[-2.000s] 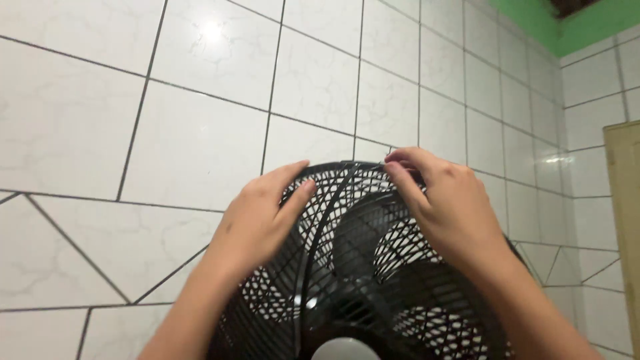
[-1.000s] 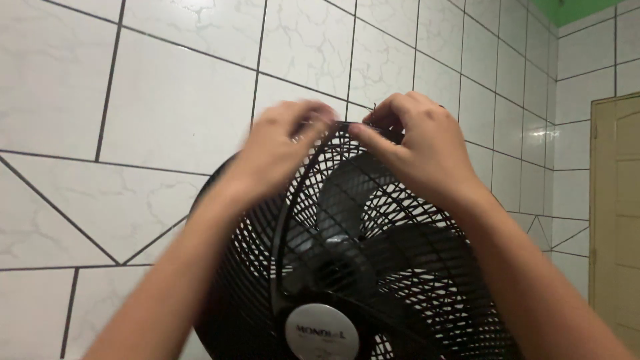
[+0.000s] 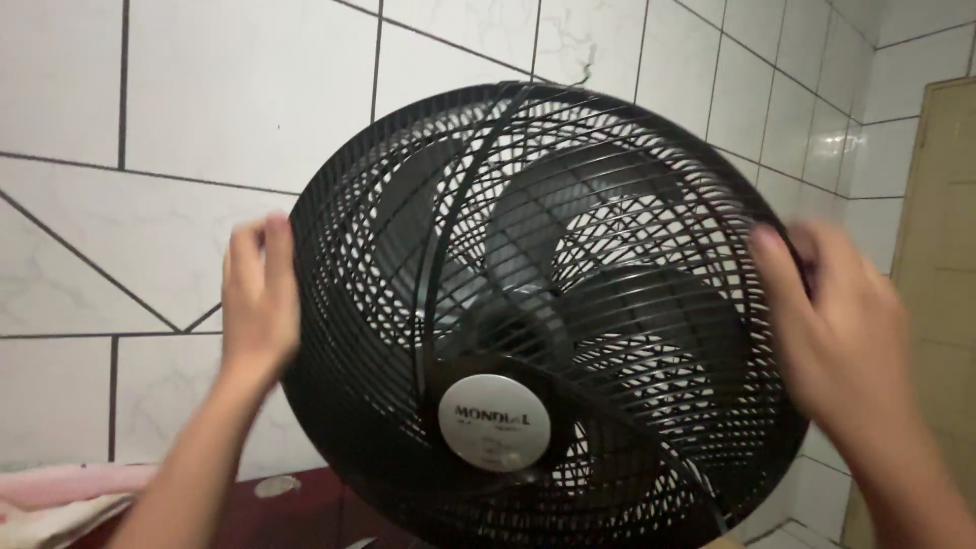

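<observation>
A black Mondial electric fan, its round plastic grille (image 3: 633, 305) facing me, fills the middle of the view. Dark blades show through the ribs, and a silver badge (image 3: 494, 423) marks the grille's hub. My left hand (image 3: 263, 293) is against the left rim, its fingers up along the edge and partly behind it. On the right rim is my right hand (image 3: 839, 320), slightly blurred, thumb in front and fingers behind. A thin dark twisted wire or tie (image 3: 587, 65) sticks up from the top of the rim. The fan's stand is hidden.
Behind the fan is a white tiled wall (image 3: 252, 84) with dark grout lines. A dark red surface (image 3: 305, 503) lies below, with pink and cream cloth (image 3: 69, 496) at lower left and a pale round object (image 3: 277, 486) on it. A beige door or panel (image 3: 934, 305) stands at right.
Both hands have moved from the top of the fan's rim, apart and down to its left and right sides. More of the fan and the surface below now shows.
</observation>
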